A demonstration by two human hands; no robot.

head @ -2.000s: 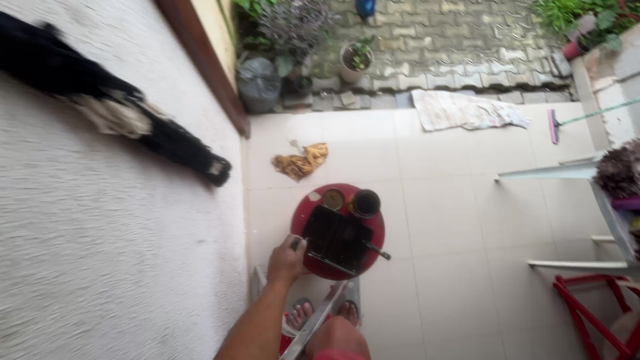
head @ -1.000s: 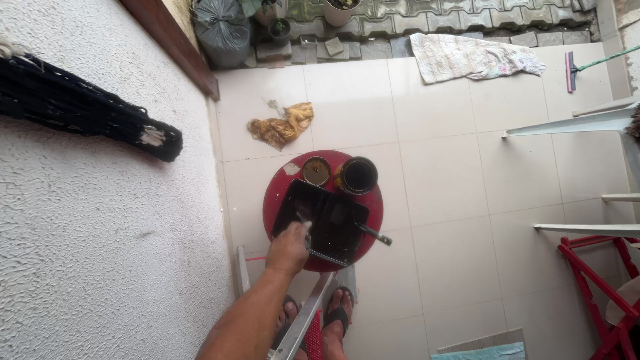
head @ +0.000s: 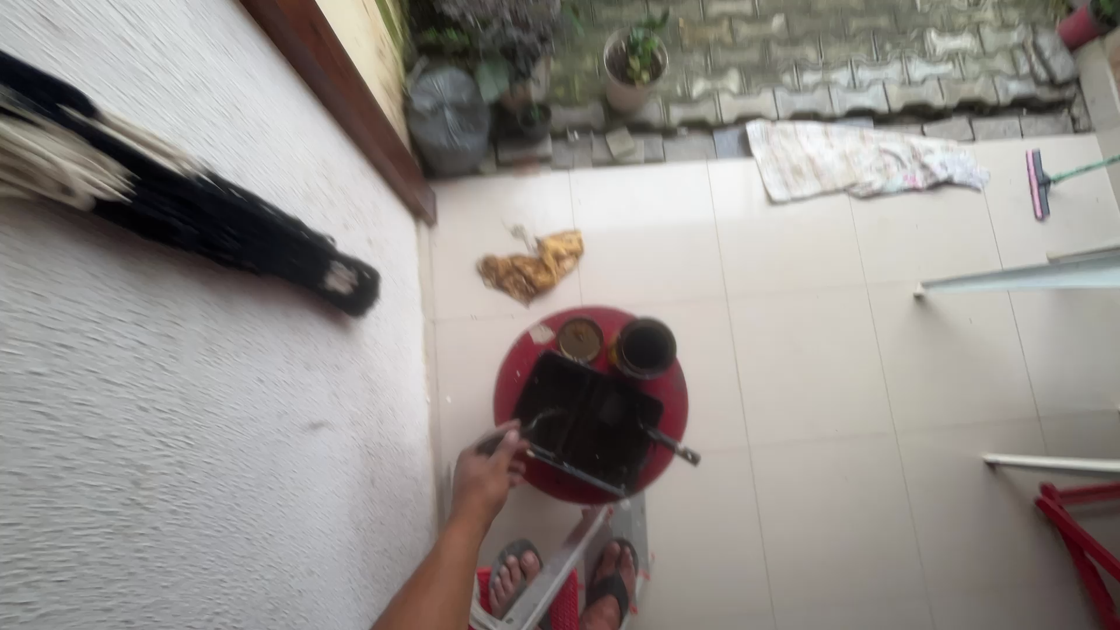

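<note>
My left hand (head: 494,468) is at the left edge of a black paint tray (head: 591,420), its fingers around a small dark tool (head: 492,444) whose kind is blurred. The tray rests on a round red stool top (head: 674,394). A brush-like tool (head: 674,444) lies over the tray's right side, its handle sticking out past the stool. Behind the tray stand an open can of dark liquid (head: 646,347) and a round lid or shallow tin (head: 580,339). My right hand is out of view.
A textured white wall (head: 219,420) with a dark, fringed hanging item (head: 227,232) is on the left. A crumpled yellow-brown cloth (head: 534,265) lies behind the stool. Metal frame bars (head: 560,569) stand by my sandalled feet. White legs (head: 1032,276) and a red frame (head: 1081,551) are at right.
My left hand has moved from over the tray a second ago to its left edge. The tray, can and the tool at the tray's right have stayed in place on the stool.
</note>
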